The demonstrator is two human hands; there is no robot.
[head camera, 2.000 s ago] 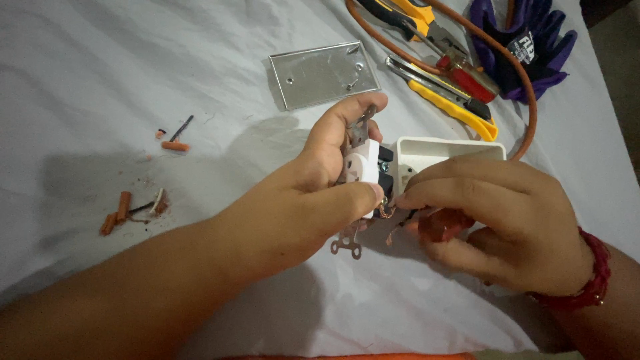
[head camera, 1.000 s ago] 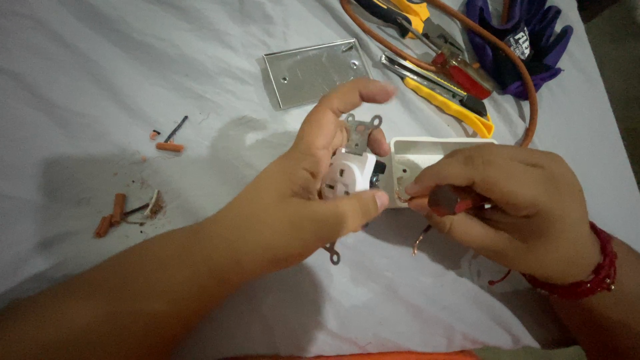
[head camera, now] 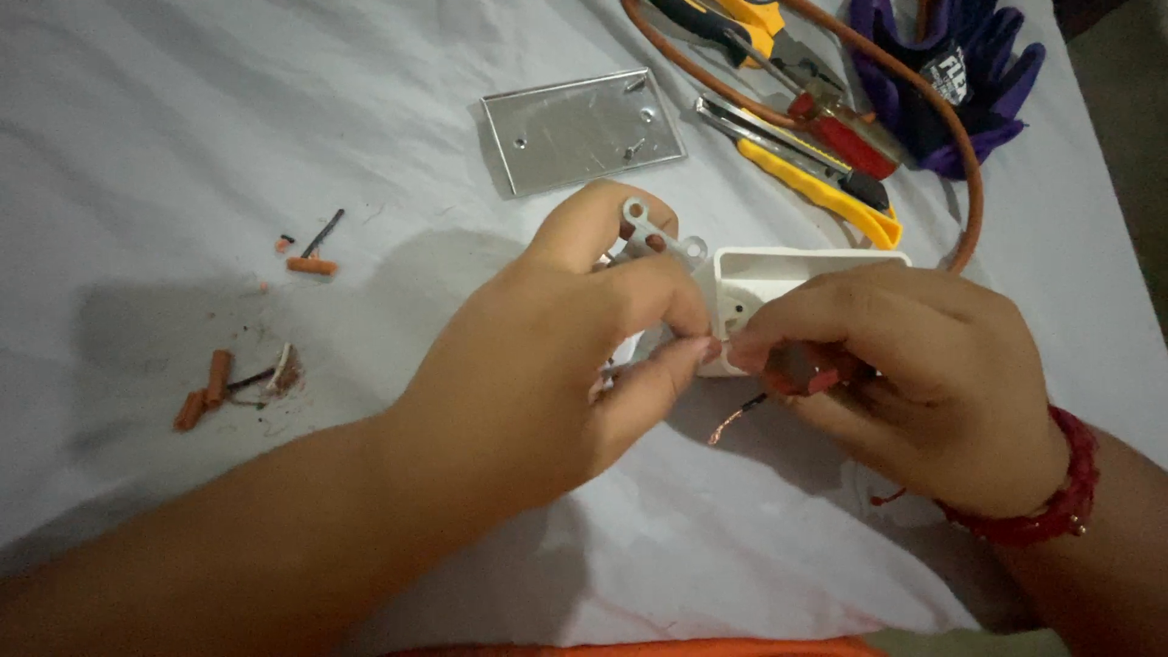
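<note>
My left hand (head camera: 566, 338) is curled around an electrical receptacle, whose metal mounting strap (head camera: 659, 235) sticks out above the fingers; most of its body is hidden. The left thumb and a fingertip meet the fingertips of my right hand (head camera: 912, 374) beside a white plastic box (head camera: 732, 274); what they pinch is too small to tell. Within the right hand lies a screwdriver with a red handle (head camera: 803, 368). A black wire with a bare copper end (head camera: 730, 424) pokes out below the right fingers. The right hand partly covers the box.
A metal cover plate (head camera: 579, 132) with screws on it lies beyond my left hand. At the upper right are a yellow utility knife (head camera: 821, 192), a red-handled screwdriver (head camera: 849, 137), pliers (head camera: 721, 23), an orange cable (head camera: 972, 182) and purple gloves (head camera: 958, 82). Cable scraps (head camera: 219, 379) lie left.
The receptacle, whose face showed a second ago, is now mostly covered by my left hand, which has turned over it. The fingertips of both hands have come together.
</note>
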